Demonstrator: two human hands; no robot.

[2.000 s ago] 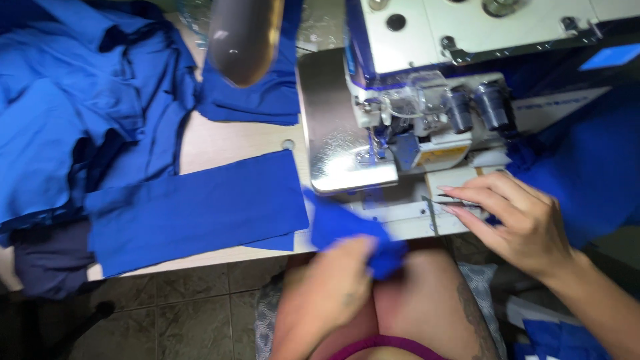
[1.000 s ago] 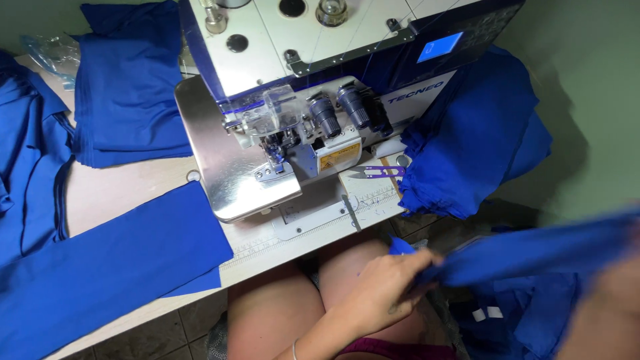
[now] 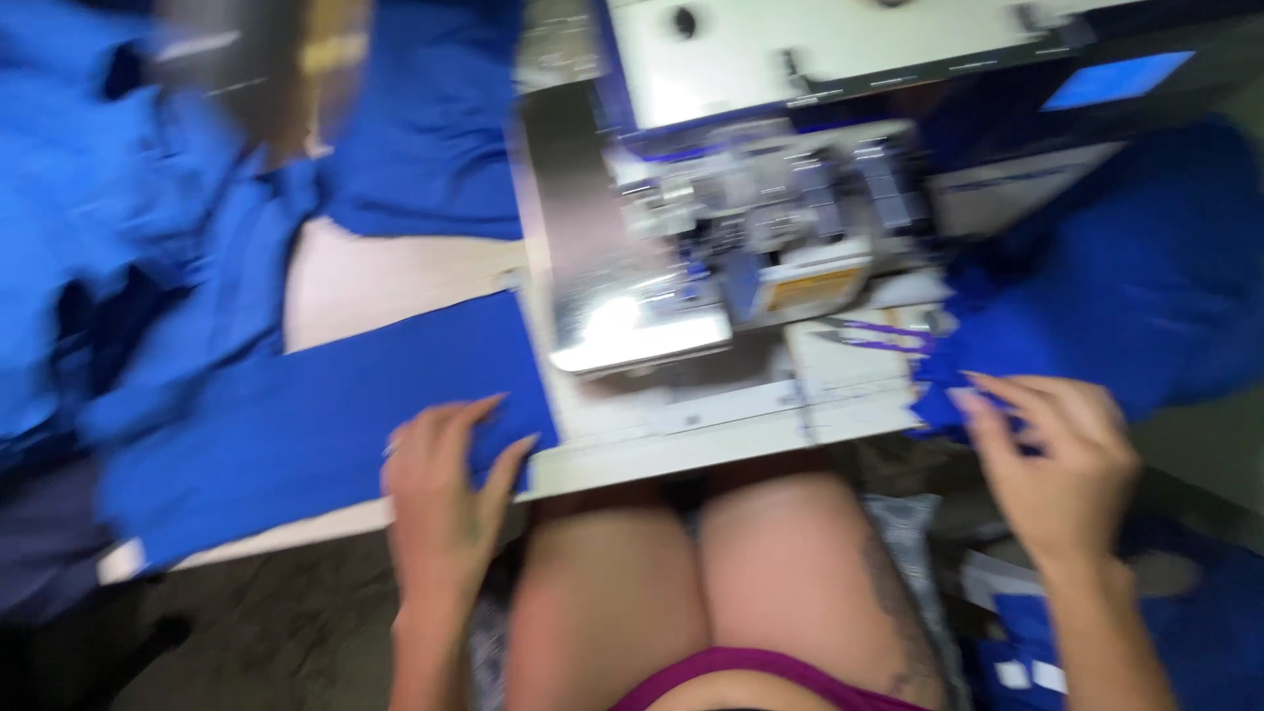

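Observation:
My left hand [image 3: 454, 474] rests on the right end of a flat blue fabric panel [image 3: 326, 415], thumb and fingers apart. At the edge of a blue fabric heap [image 3: 1106, 286] to the right of the machine is my right hand [image 3: 1052, 444]; its thumb and forefinger are near the fabric, and blur hides whether they pinch it. Between the hands stands an overlock sewing machine [image 3: 770, 217] with a shiny metal plate [image 3: 632, 316]. Thread snips with purple handles [image 3: 884, 337] lie on the machine's right side, close to the heap.
Large blue fabric piles [image 3: 118, 247] cover the left of the table, with another folded blue stack [image 3: 425, 128] behind. A blurred dark object [image 3: 267, 69] hangs over the upper left. More blue pieces [image 3: 1027, 632] lie low on the right. The table's front edge [image 3: 286, 533] runs above my lap.
The blue piece that was stretched out at the right one second ago is no longer between my hands. My left hand has moved left onto the flat panel. The view has swung.

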